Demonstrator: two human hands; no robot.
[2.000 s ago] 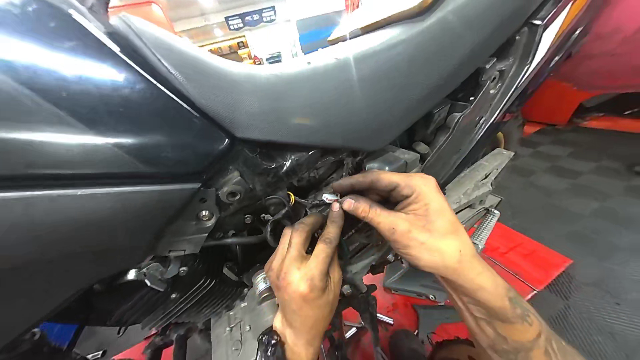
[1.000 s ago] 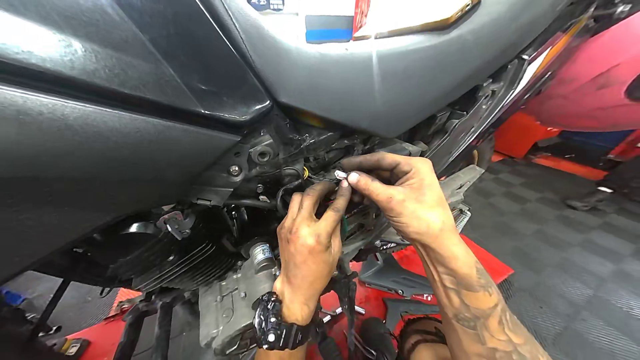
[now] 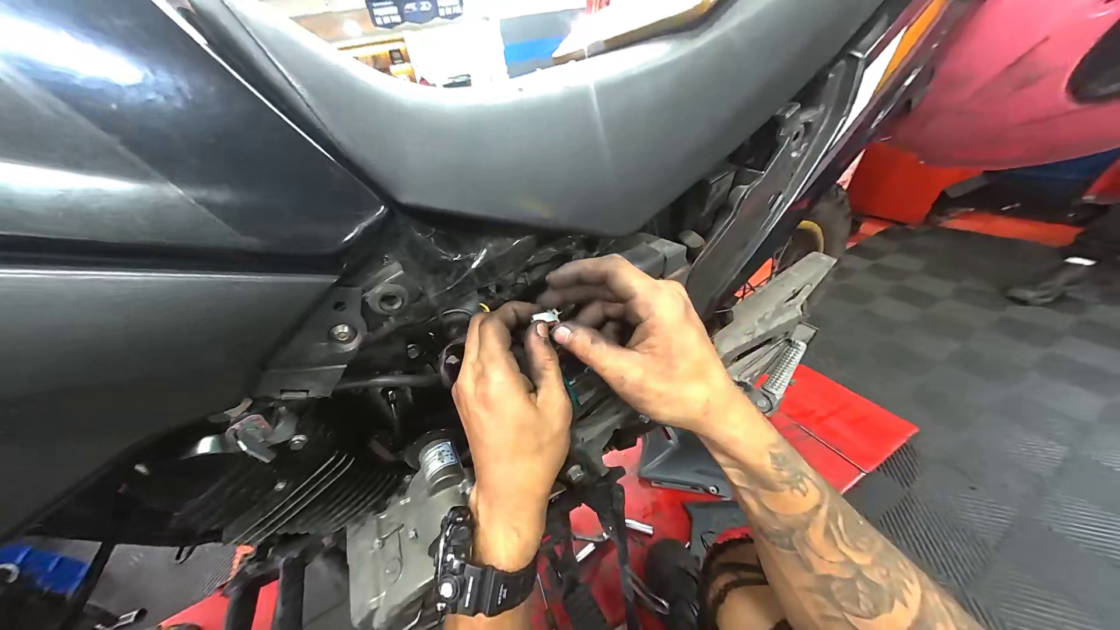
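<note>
Below the motorcycle's seat [image 3: 525,149], my left hand [image 3: 516,402] pinches a small white connector [image 3: 546,317] between thumb and fingers. My right hand [image 3: 643,341] is at the connector's right side, its thumb tip beside the left thumb; the fingers are curled, and whether they grip a wire or part of the connector cannot be told. Behind the fingers are dark wires, and a short yellow piece [image 3: 485,308] shows left of them. The frame bracket [image 3: 328,337] with its bolt is left of my left hand. The hands hide part of the wiring.
Engine cooling fins [image 3: 302,499] and a metal engine cover [image 3: 394,542] lie below left. A footrest bracket with a spring [image 3: 784,367] is at right. A red platform [image 3: 840,420] holds a loose dark panel [image 3: 678,464] and metal tools. A pink-red vehicle body [image 3: 1015,87] stands upper right.
Both hands stay together at the small connector. The right fingers have spread somewhat, and more of the white connector shows above the left thumb. The view has shifted.
</note>
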